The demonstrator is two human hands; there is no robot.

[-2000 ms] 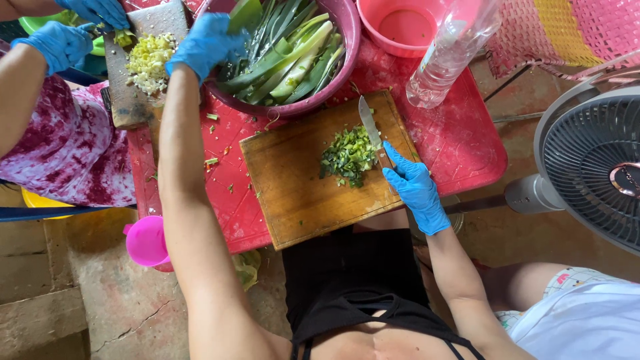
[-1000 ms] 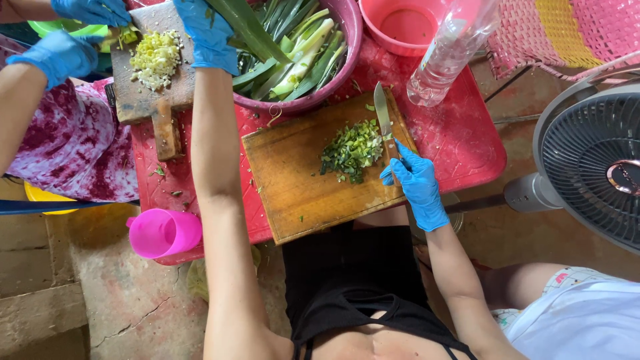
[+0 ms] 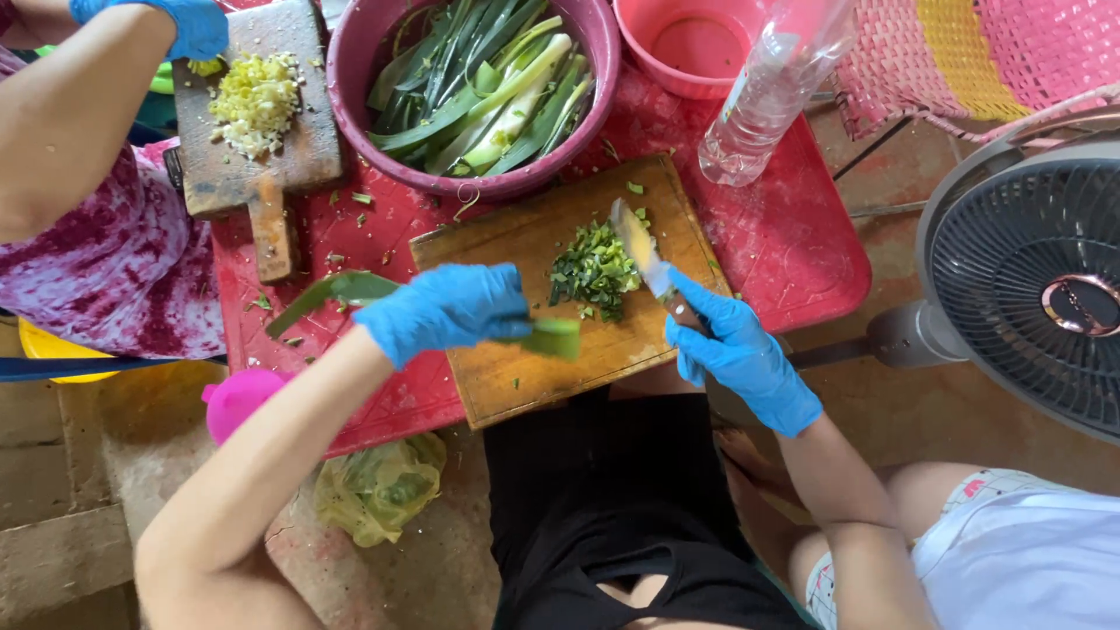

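Note:
My left hand (image 3: 444, 313), in a blue glove, grips a green leek leaf (image 3: 551, 339) over the left part of the wooden cutting board (image 3: 490, 254); one end of the leaf sticks out to the left. In my right hand (image 3: 744, 350), also gloved in blue, is a knife (image 3: 639, 245) held by its handle, the blade pointing up and left over the board. Chopped greens (image 3: 597, 267) lie in a pile beside the blade. Behind the board stands a purple tub (image 3: 343, 96) with leeks (image 3: 499, 105) in it.
A second board (image 3: 197, 179) with chopped pale pieces (image 3: 254, 103) lies at left by a co-worker's gloved hand (image 3: 197, 26). A plastic bottle (image 3: 744, 131) and a pink basin (image 3: 674, 79) stand behind right. A pink cup (image 3: 241, 402) is at the left edge, a fan (image 3: 1032, 262) at right.
My left hand has come back from the tub area, where it was on a leek leaf a second ago, to the board with a leaf. The knife has stayed over the board in my right hand.

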